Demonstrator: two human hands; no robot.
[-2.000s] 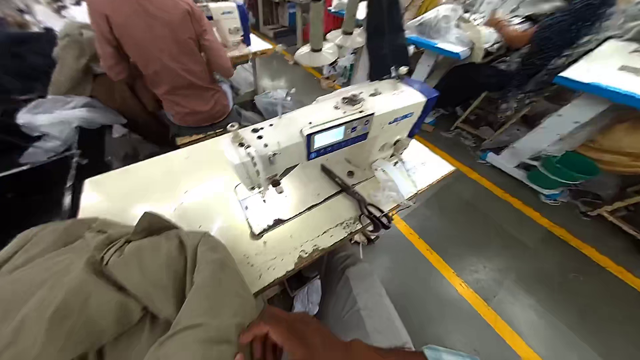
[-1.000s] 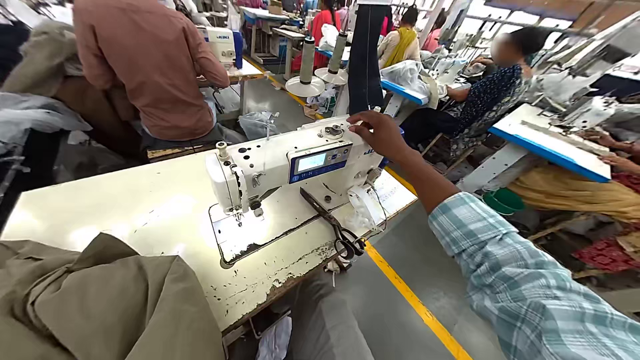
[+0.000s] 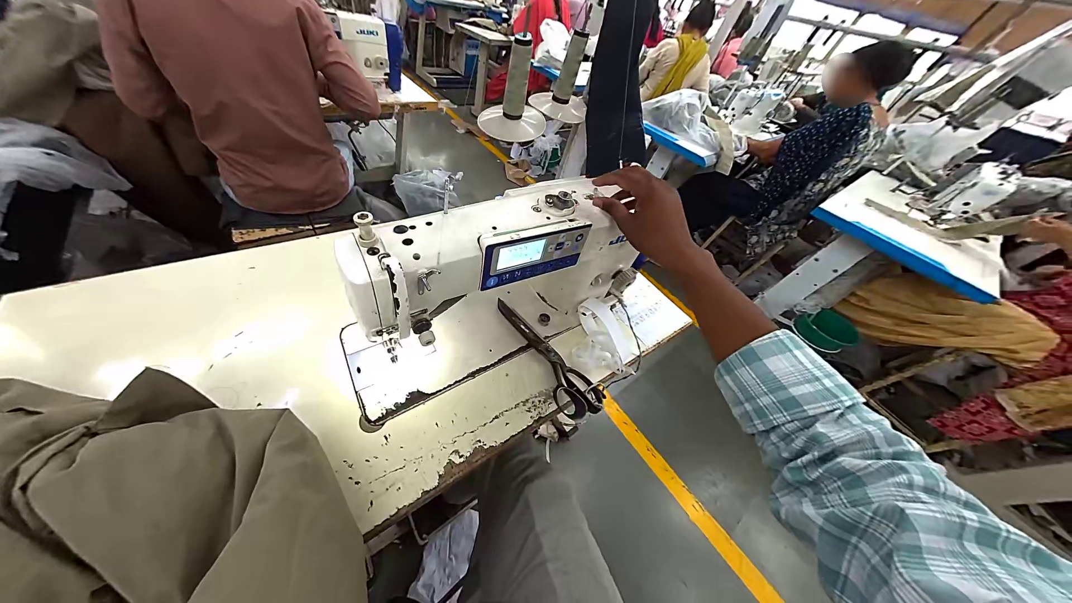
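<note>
My right hand [image 3: 646, 211] reaches over the right end of a white Juki sewing machine [image 3: 456, 243], its fingertips at the top of the machine's arm near a thread guide. Whether the fingers pinch a thread there is too small to tell. Tailor's shears [image 3: 546, 347] with dark handles lie on the machine bed below the display panel [image 3: 536, 254]. A roll of white tape [image 3: 607, 331] is beside the machine's base. Olive-brown cloth [image 3: 180, 494] lies heaped at the table's left front. My left hand is not in view.
The worn white sewing table [image 3: 209, 310] has chipped front edges. Behind it stand thread cones [image 3: 517, 84] and a hanging dark fabric strip [image 3: 618, 84]. A person in a reddish shirt [image 3: 243, 109] sits at the back left; other people work at machines on the right. A yellow line [image 3: 687, 502] crosses the floor.
My right hand was low beside the olive-brown cloth two seconds ago; it has moved up to the top of the sewing machine and stays there. The view has tilted upward.
</note>
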